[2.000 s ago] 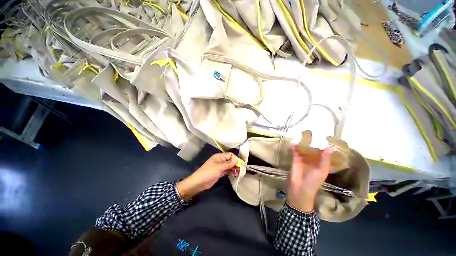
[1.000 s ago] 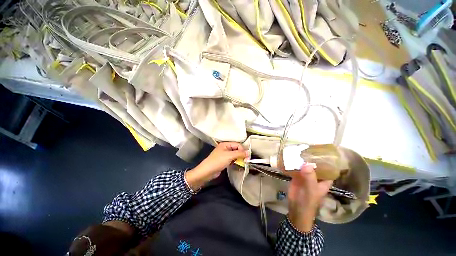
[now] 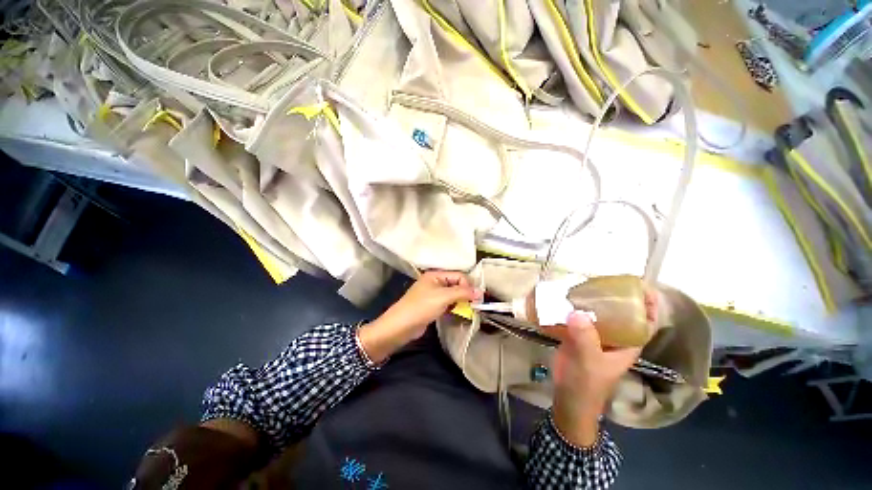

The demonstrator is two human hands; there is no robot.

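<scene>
A beige handbag (image 3: 516, 368) lies at the table edge in front of me, its mouth up. My left hand (image 3: 430, 301) pinches the bag's left mouth corner by the small yellow zipper end (image 3: 464, 309). My right hand (image 3: 591, 368) holds a glue bottle (image 3: 612, 308) with amber liquid and a white label. The bottle lies sideways over the bag mouth, and its thin pale nozzle (image 3: 495, 307) points left, with the tip at the yellow zipper end. The bottle hides part of the top zipper (image 3: 660, 371). The bag's handle loops (image 3: 684, 182) rise over the table.
More beige bags (image 3: 296, 191) with handles and yellow tabs are heaped at left on the white table (image 3: 727, 244). Yellow-edged panels (image 3: 564, 48) lie at the back, others (image 3: 822, 201) at right. A light blue basket (image 3: 841, 36) and dark hardware (image 3: 758, 65) are at far right.
Two seconds ago the nozzle was not at the zipper end. The bottle has since swung level, its nozzle against the yellow end. My left fingers have shifted slightly up and right.
</scene>
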